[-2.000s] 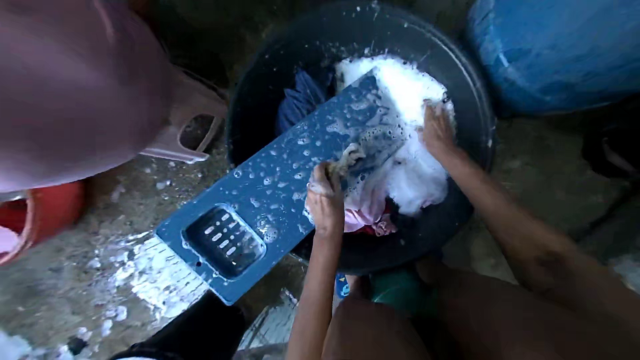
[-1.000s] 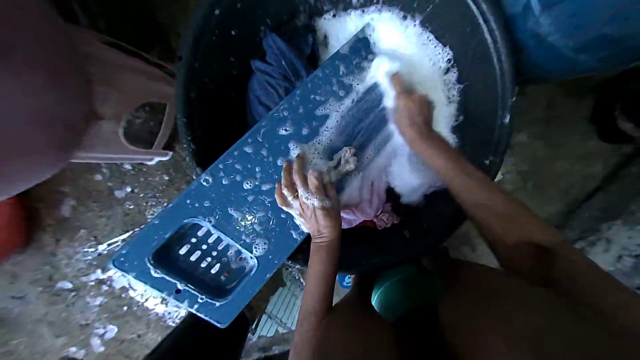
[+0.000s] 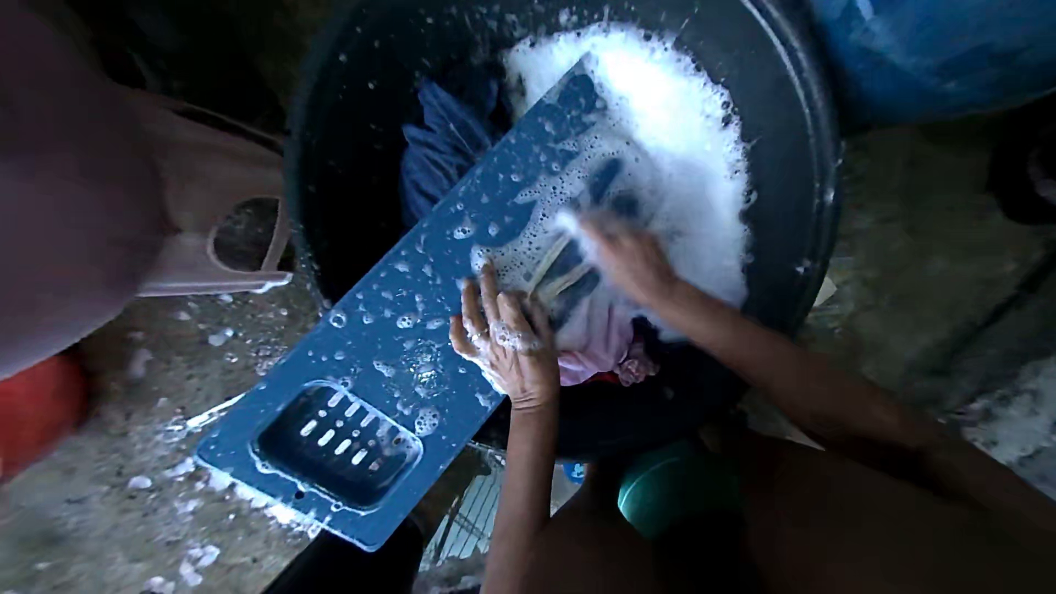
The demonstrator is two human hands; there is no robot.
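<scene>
A blue plastic washboard (image 3: 388, 322) with a slotted soap tray (image 3: 338, 444) lies slantwise across a large black tub (image 3: 804, 190). My left hand (image 3: 510, 338) presses on the board with spread fingers, at the edge of a soapy cloth (image 3: 565, 268); whether it pinches the cloth is unclear. Over the suds, my right hand (image 3: 627, 256) is blurred, with foam at its fingertips; what it grips cannot be told. White foam (image 3: 668, 115) fills the tub's right part. Dark blue fabric (image 3: 450, 144) lies left of the board, and pink cloth (image 3: 596, 338) sits below my right hand.
A pinkish plastic chair or stool (image 3: 186, 190) stands at the left, above a red container (image 3: 41, 412). A blue barrel (image 3: 940, 54) is at the upper right. Suds spot the wet concrete floor (image 3: 107, 511). A green rounded object (image 3: 672, 491) is near my legs.
My right hand has moved down and left from the foam, toward my left hand. The cloth on the board now shows pale strips. The view has come closer to the tub.
</scene>
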